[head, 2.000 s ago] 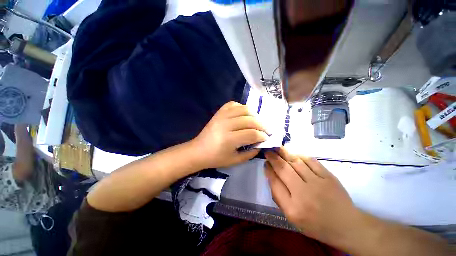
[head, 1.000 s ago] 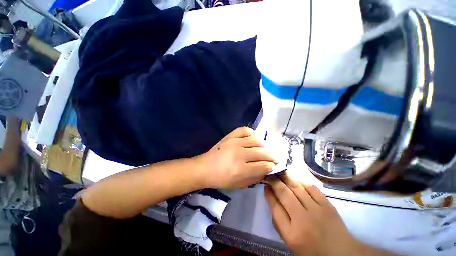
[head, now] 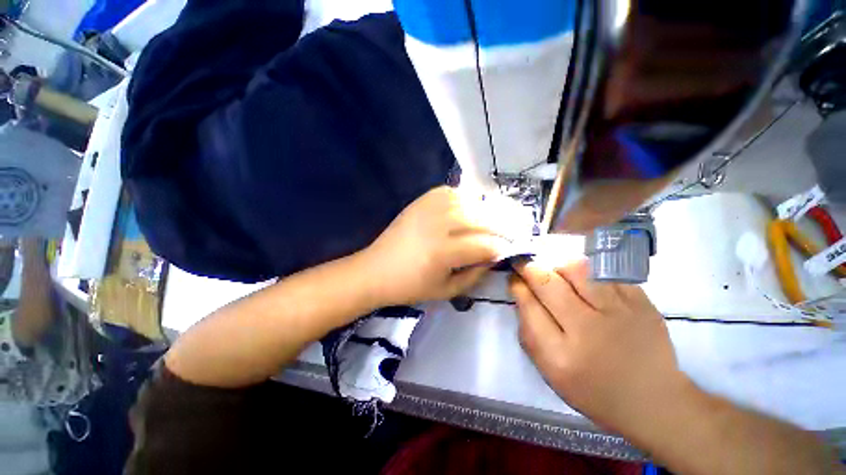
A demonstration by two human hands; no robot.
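Note:
The dark navy garment [head: 297, 148] lies bunched on the white table, left of the machine's needle area. My left hand [head: 431, 249] presses on the work near the presser foot [head: 521, 193], fingertips on a white strip and a navy edge. My right hand [head: 594, 329] is just right of it, its fingertips holding the same navy edge. The two hands' fingertips nearly meet. A white piece with dark lines and frayed threads [head: 376, 353] hangs below my left wrist. Glare hides the exact stitching spot.
The machine head [head: 501, 102] looms above my hands. A grey ribbed cylinder [head: 620, 252] stands beside my right fingers. Yellow-orange loop handles [head: 787, 260] and white label tapes [head: 824, 255] lie at right. A measuring tape [head: 482, 419] runs along the table's front edge. Another person's arm [head: 35, 297] shows at left.
The view has shifted, so the machine head looms differently and the grey cylinder shows again. The navy edge is shorter between my fingertips, and my right hand sits nearer the cylinder than two seconds ago.

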